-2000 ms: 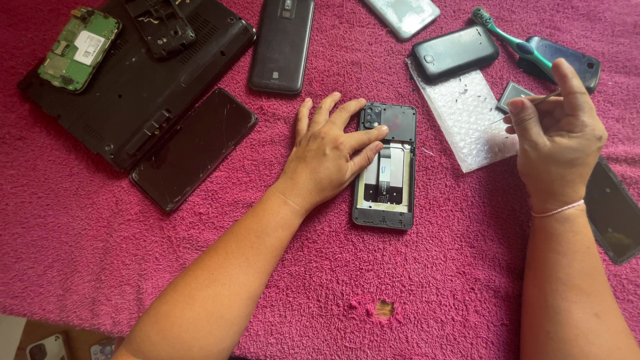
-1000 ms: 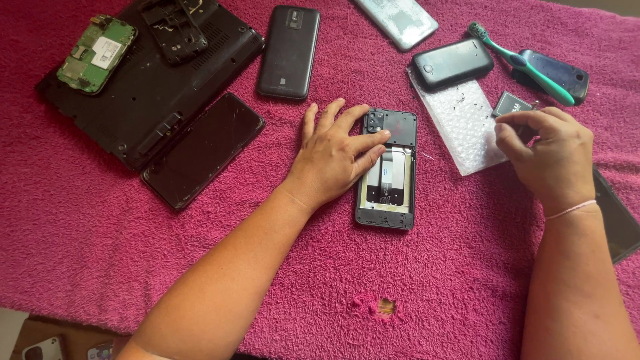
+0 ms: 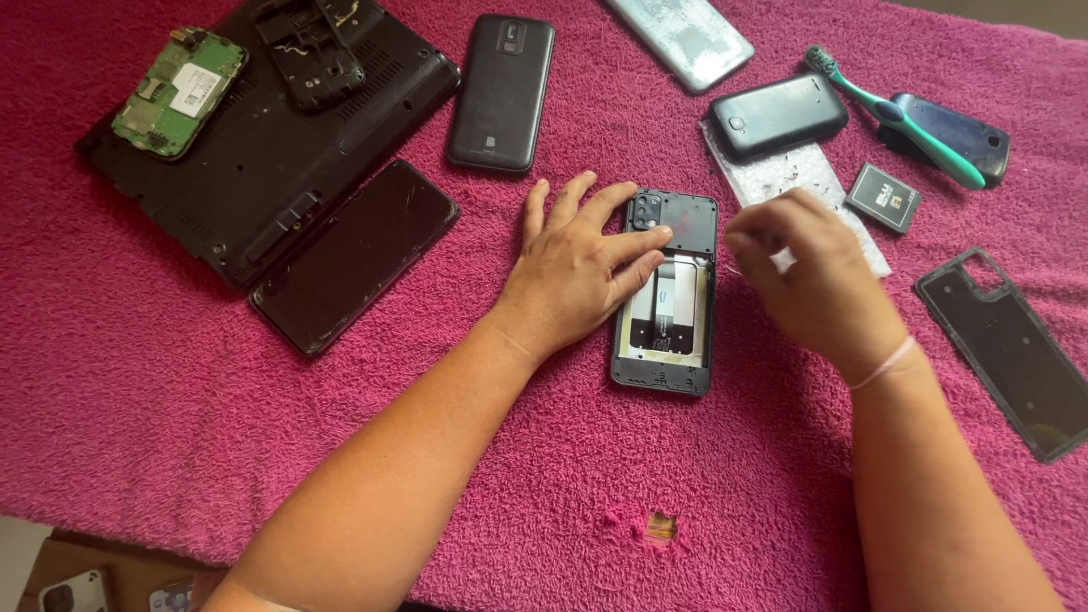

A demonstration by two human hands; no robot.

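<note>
An opened smartphone (image 3: 664,374) lies on the pink towel, its back off, with black frame, camera cluster and a bare inner bay with a flex cable showing. My left hand (image 3: 574,255) rests on its upper left side, thumb and forefinger touching the phone near the cameras. Just right of the phone hovers my right hand (image 3: 820,280), thumb and forefinger drawn together; whether anything small is between them cannot be seen. Under and behind that hand is a sheet of bubble wrap (image 3: 863,246) with small dark bits on it. A phone battery (image 3: 884,200) lies beyond it.
A black laptop base (image 3: 255,161) holds a green circuit board (image 3: 174,98) and a black phone frame (image 3: 310,51). Around lie a cracked phone (image 3: 357,255), a black phone (image 3: 501,93), a silvery phone (image 3: 684,38), a small phone (image 3: 778,115), a toothbrush (image 3: 922,140) and a back cover (image 3: 1011,357).
My right hand has come left from beside the battery to the right side of the opened phone, uncovering the battery. My left hand has stayed on the phone.
</note>
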